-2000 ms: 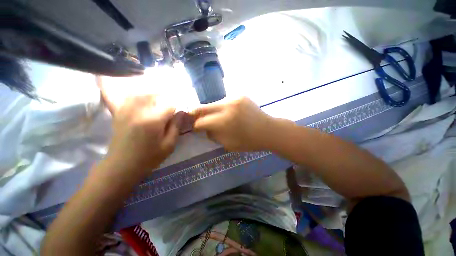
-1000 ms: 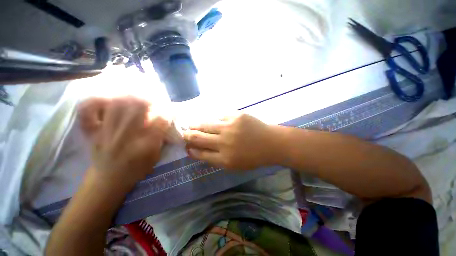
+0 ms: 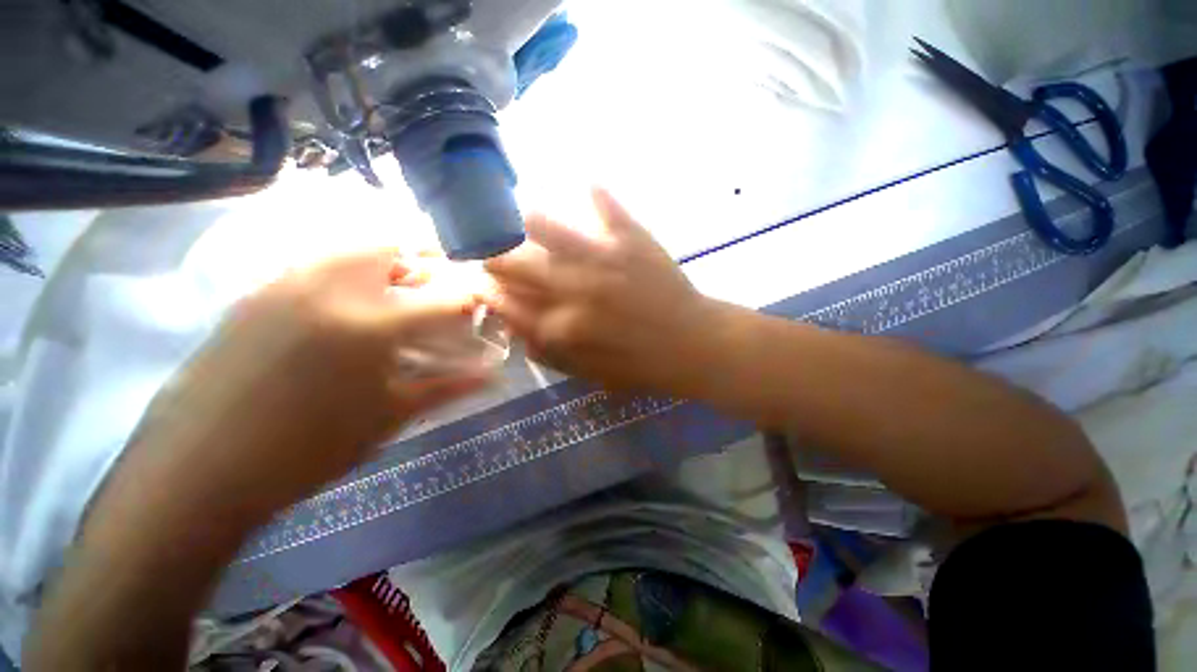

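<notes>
A white garment piece [image 3: 79,328] spreads over the left of the machine bed. My left hand [image 3: 322,348], blurred, is on the cloth left of the blue cylinder, with its fingers toward my right hand. My right hand [image 3: 591,295] is just below and right of the blue cylinder [image 3: 470,197]. A small folded fabric part [image 3: 492,339] shows between the fingertips of both hands. Blur and glare hide which hand grips it. The needle area [image 3: 355,158] lies in the glare left of the cylinder.
Scissors [image 3: 1037,151] with blue loops lie at the upper right. The ruler [image 3: 919,295] runs along the table's front edge. Loose white cloth [image 3: 1129,394] is heaped at right. A red basket [image 3: 387,624] is below the table. The machine head [image 3: 263,46] fills the top left.
Since one second ago, my left hand has turned and its fingers now point right. My right hand has moved up nearer the cylinder with its fingers more spread. Earlier, the camera view shifted.
</notes>
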